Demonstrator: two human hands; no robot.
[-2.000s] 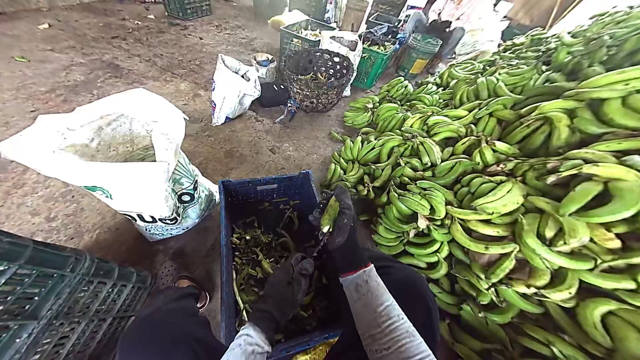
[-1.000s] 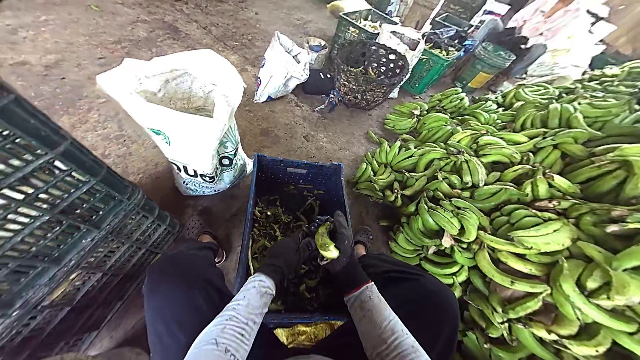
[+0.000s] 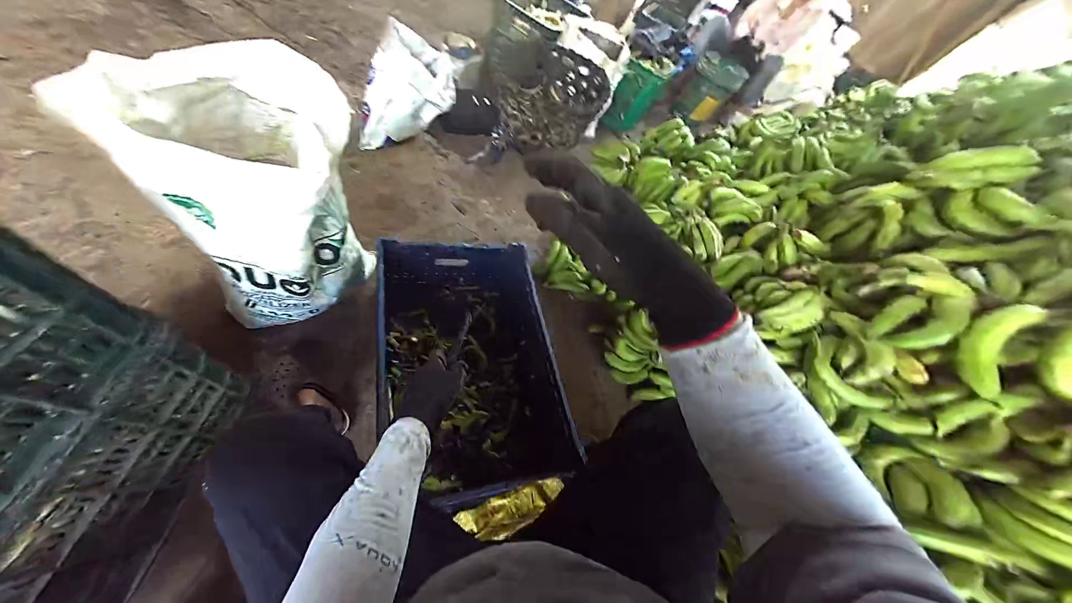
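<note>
My left hand [image 3: 431, 389], in a dark glove, is inside the blue plastic crate [image 3: 544, 352], shut on a slim dark tool [image 3: 463, 332], perhaps a knife. Green and brown plant scraps [image 3: 481, 402] lie in the crate below it. My right hand [image 3: 624, 243], in a dark glove with a red cuff edge, is raised beyond the crate's right side with its fingers apart and no fruit in it. Behind and beside it spreads a large heap of green bananas or plantains [image 3: 930, 318].
A white woven sack [image 3: 251, 209] stands open at left, behind stacked dark green crates [image 3: 100, 419]. At the back are a white bag [image 3: 408, 84], a round basket [image 3: 557, 100], a green crate [image 3: 636, 92] and a green bucket [image 3: 712, 84]. Gold wrapping [image 3: 509, 509] lies by the crate's near edge.
My right hand has let go of the green fruit it held and moved out of the crate, forward and right. My left hand stays in the crate.
</note>
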